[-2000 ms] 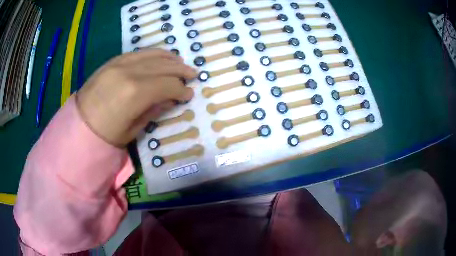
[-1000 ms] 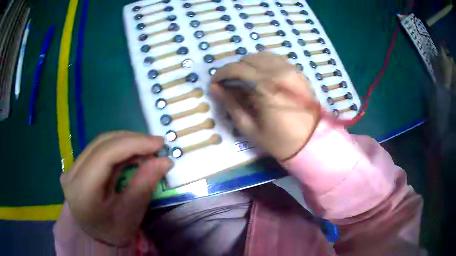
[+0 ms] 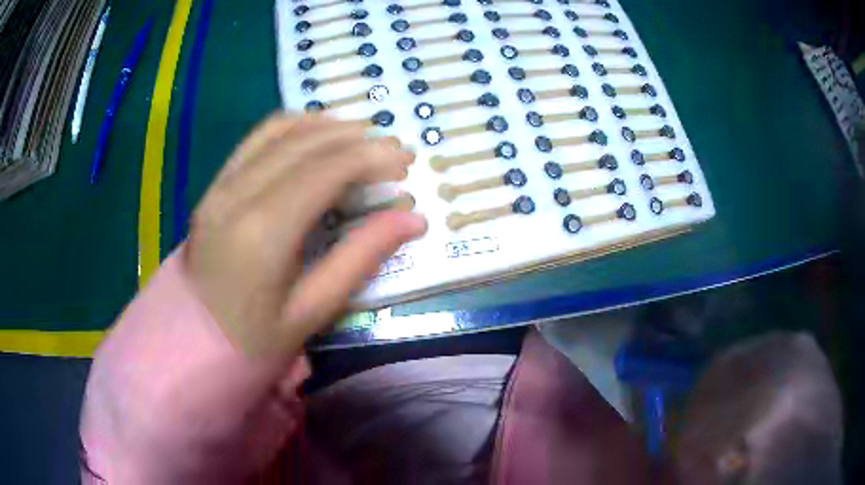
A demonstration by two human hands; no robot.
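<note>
The white foam tray (image 3: 427,275) lies in front of me with rows of tan dumbbell-shaped slots. Most slot ends hold small dark-rimmed speaker units (image 3: 432,136), some with bright centres. Several left ends in the second column's near rows are bare tan. My left hand (image 3: 308,223) is over the tray's near left part, blurred, its thumb and fingers apart, with nothing visible between them. It hides near slots of the first column and part of a printed label. My right hand cannot be made out; a blurred brownish shape at the lower right is unclear.
A blue pen (image 3: 121,102) and a pale pen (image 3: 90,76) lie at the left beside layered tan-grey sheets (image 3: 43,104). Yellow tape (image 3: 163,152) crosses the green mat. A white patterned strip (image 3: 835,95) is at the far right. A blue object (image 3: 654,369) is below the bench edge.
My right hand, with the dark probe and red wire, has left the tray and the view. My left hand has moved from the tray's near left corner up and right over it. The view has shifted slightly.
</note>
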